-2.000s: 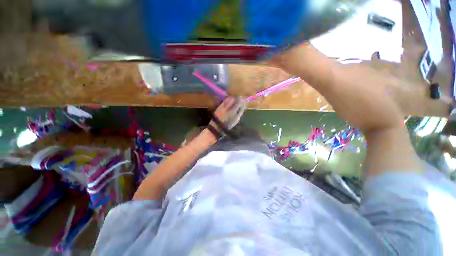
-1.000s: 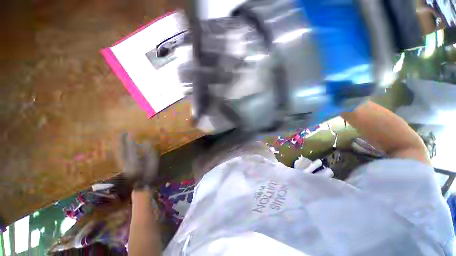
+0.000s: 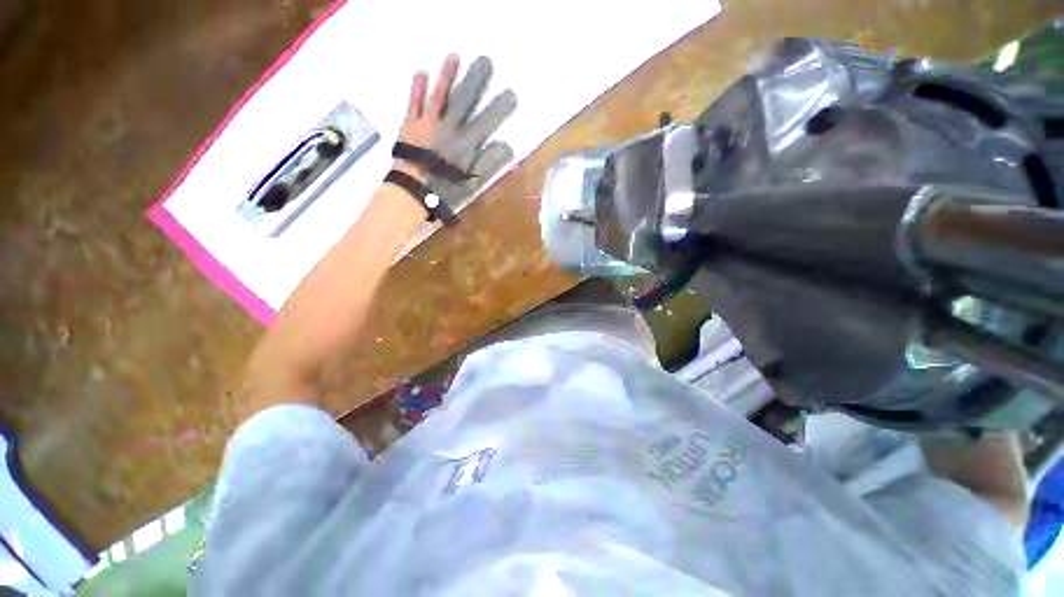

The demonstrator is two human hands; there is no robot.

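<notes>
My left hand [image 3: 457,123] lies flat with fingers spread on the white paper marker [image 3: 350,58] that tops the fabric lay. It wears a grey mesh glove with dark wrist straps; two fingers look uncovered. The lay's pink edge [image 3: 216,266] shows at its left end. The cloth cutting machine [image 3: 805,222] fills the right side, beside the lay, its clear and metal end towards my left hand. My right hand is hidden behind the machine; only part of the right arm shows.
An oblong metal lay weight [image 3: 308,170] with a raised handle rests on the paper, left of my left hand. The brown wooden table [image 3: 105,105] extends around the lay, its near edge running in front of my body. Coloured scraps [image 3: 422,399] lie below the edge.
My left hand has moved from near the table edge onto the paper. The machine has turned and shifted right, uncovering more of the lay. The pink strip held earlier is no longer in the left hand.
</notes>
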